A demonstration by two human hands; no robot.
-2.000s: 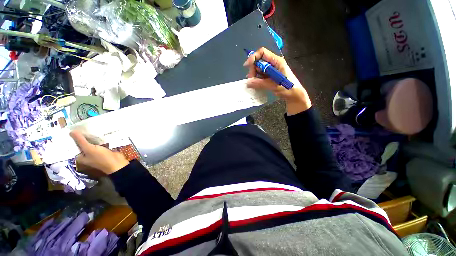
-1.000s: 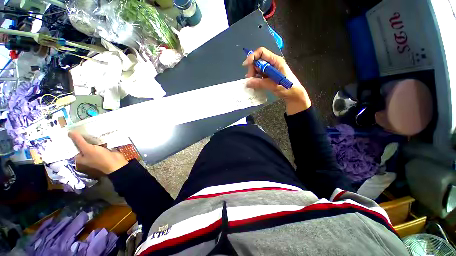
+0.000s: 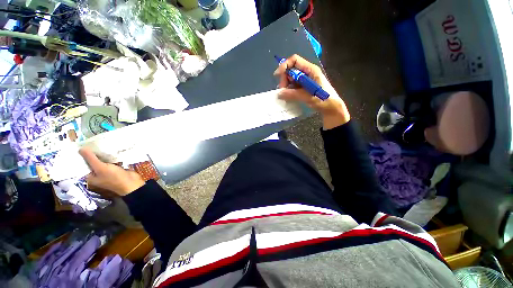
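A long white strip point(image 3: 208, 118) lies across the dark grey board point(image 3: 236, 67), running from the machine at the left to the board's right edge. My left hand point(image 3: 109, 175) is at the strip's left end, thumb on its lower edge, fingers partly hidden. My right hand point(image 3: 309, 90) holds the strip's right end between thumb and fingers. It also holds a thick blue marker pen point(image 3: 306, 83), its tip pointing up and left, away from the strip.
A blue-and-white machine point(image 3: 100, 122) stands left of the board. Pale strips point(image 3: 132, 81) and bagged green leaves point(image 3: 169, 25) lie at the far edge. Purple pieces lie at lower left point(image 3: 84, 264) and right point(image 3: 400, 171). A pinkish round seat point(image 3: 462, 122) and a white box point(image 3: 453, 45) are at right.
The view has shifted very slightly. Both hands, the strip and the pen hold nearly the same places.
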